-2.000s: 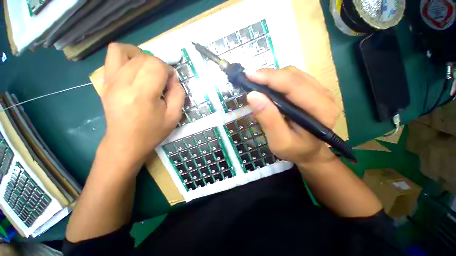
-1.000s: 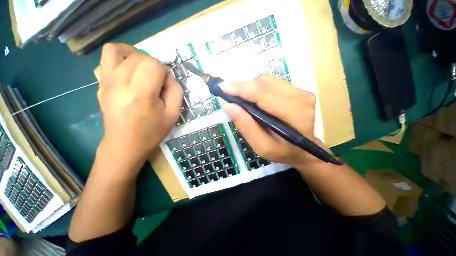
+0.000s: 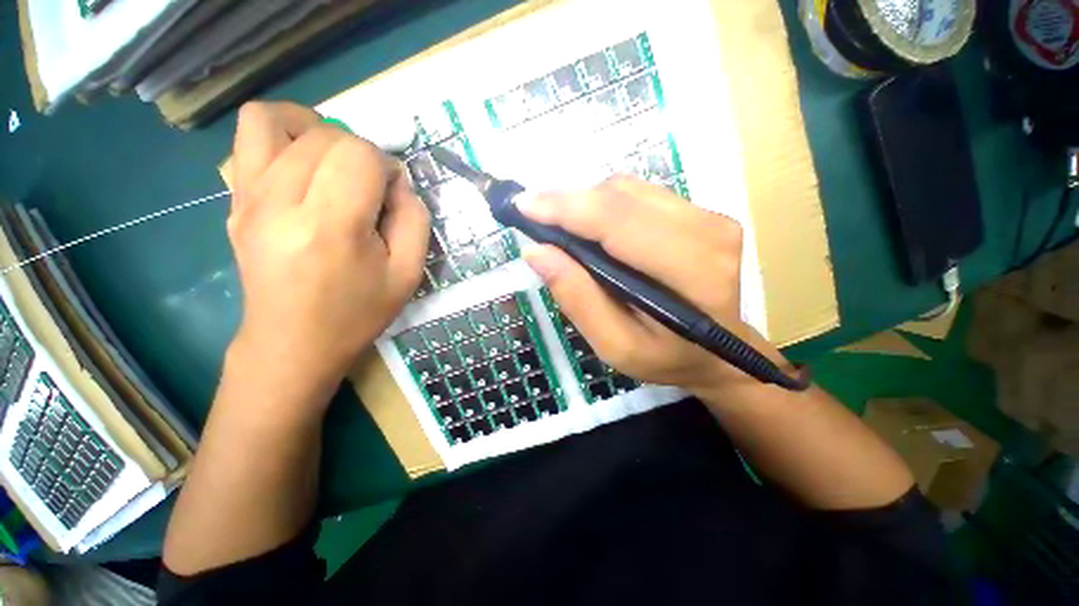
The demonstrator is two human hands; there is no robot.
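Observation:
My right hand (image 3: 645, 278) holds the soldering iron (image 3: 615, 275) like a pen, its metal tip over the upper left PCB panel (image 3: 473, 225). My left hand (image 3: 320, 225) is a fist closed on the solder wire (image 3: 130, 223), which runs in from the left. A green band (image 3: 336, 123) shows at a left finger. Several green-edged panels lie on a white backing sheet (image 3: 724, 166) over a cardboard sheet (image 3: 805, 237). Glare washes out the upper panels. Whether the tip touches a board, I cannot tell.
Stacks of loaded carriers stand at the far left (image 3: 201, 71) and at the left edge (image 3: 130, 403). At the right are a solder reel (image 3: 917, 26), a flat black slab (image 3: 925, 178) with a white plug, and a black box (image 3: 1047, 42). A cardboard box (image 3: 929, 444) is lower right.
From two seconds ago, the iron has moved left and its tip is down at the upper left panel. The carrier shows slightly further right. Over the last second almost nothing has moved.

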